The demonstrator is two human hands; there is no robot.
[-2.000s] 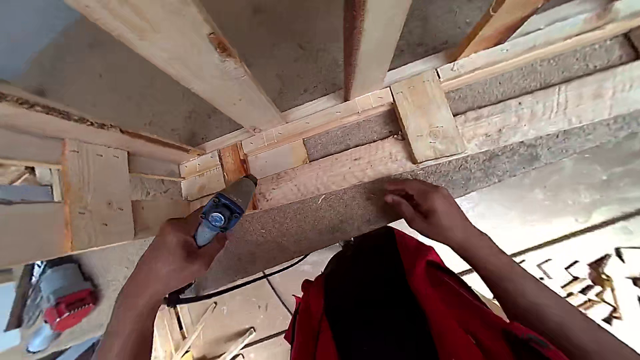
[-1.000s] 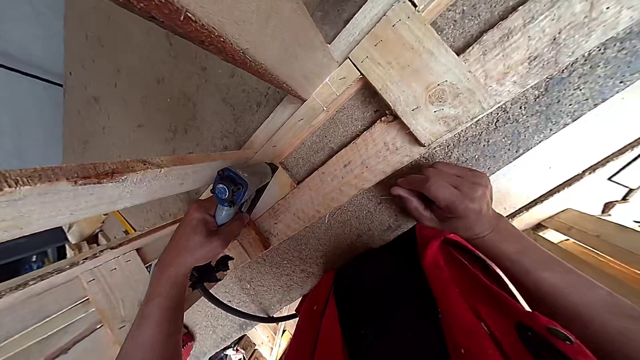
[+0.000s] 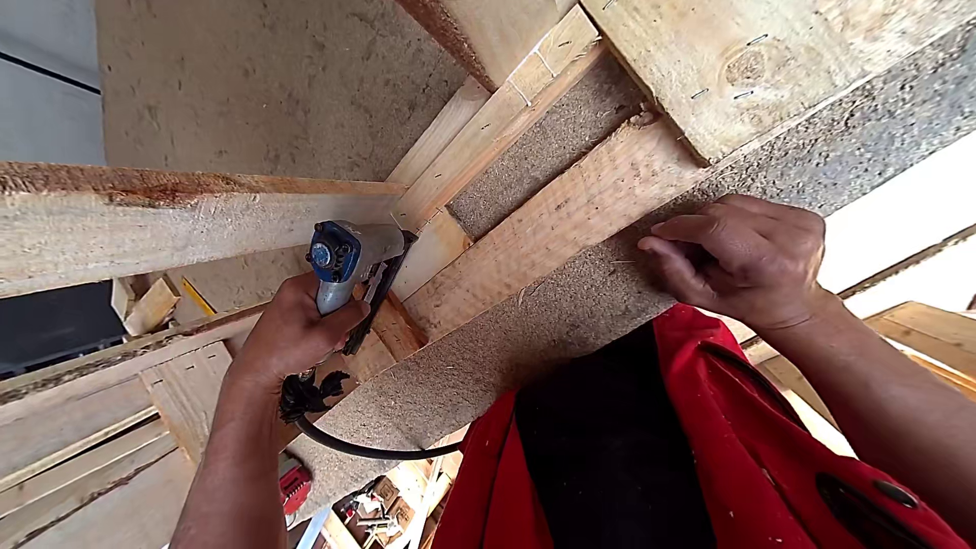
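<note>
My left hand point(image 3: 293, 332) grips the handle of a blue and silver pneumatic stapler point(image 3: 358, 252), whose nose touches the wood at a joint of the frame. A black air hose point(image 3: 374, 451) runs from its handle toward my body. Beside the nose lies a short pale wood block point(image 3: 435, 252), next to a long wooden board point(image 3: 557, 221). My right hand point(image 3: 740, 255) is half curled with nothing visible in it, over the edge of the rough particle board point(image 3: 488, 362). A wide wooden plate point(image 3: 762, 69) bearing several staples spans the frame at the upper right.
A wooden beam point(image 3: 191, 229) juts in from the left edge. More stapled framing point(image 3: 187, 389) lies at the lower left. Below are a red tool point(image 3: 293, 484), partly hidden by my left forearm, and scattered wood scraps point(image 3: 396, 503). Stacked boards point(image 3: 930, 335) are at the right.
The view has turned and come closer to the joint. The stapler has moved from the short block's lower end to the joint near the beam. My right hand's fingers have curled in.
</note>
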